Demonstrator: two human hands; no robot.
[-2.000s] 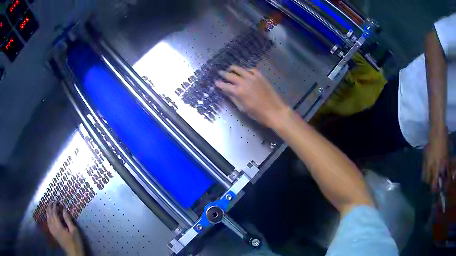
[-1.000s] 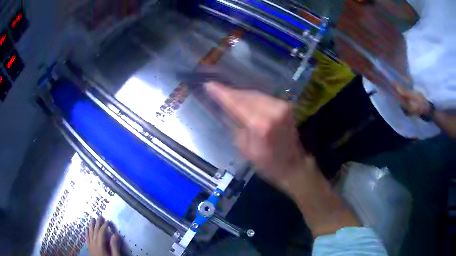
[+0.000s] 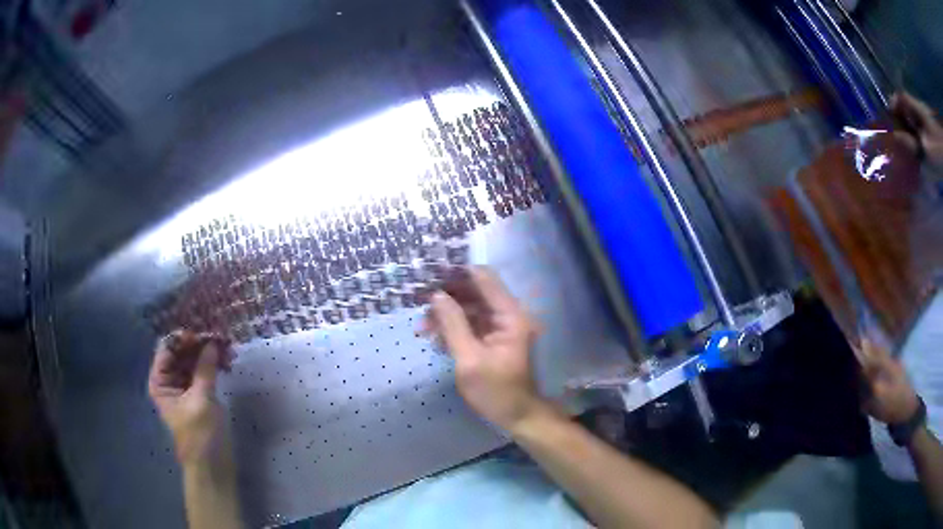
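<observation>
Rows of flexible circuit strips (image 3: 310,248) lie on the perforated metal table (image 3: 341,398), left of the blue roller. The nearest strip (image 3: 362,289) is blurred and looks partly raised. My left hand (image 3: 186,384) pinches its left end, with brown material between thumb and fingers. My right hand (image 3: 488,346) has thumb and fingers closed at its right end, near the roller. The fingers of both hands hide the strip's ends. Strong glare covers the table behind the rows.
The blue roller (image 3: 605,176) with guide bars crosses the table on the right, its end bracket (image 3: 713,351) at the near edge. An orange-brown strip (image 3: 750,119) lies beyond it. At far right a second person's hands (image 3: 889,387) hold an orange-brown circuit sheet (image 3: 863,238).
The view has swung left. My right hand has come from beyond the roller to the left side. Both hands now hold the near strip's ends. The second person's sheet hangs beside the machine.
</observation>
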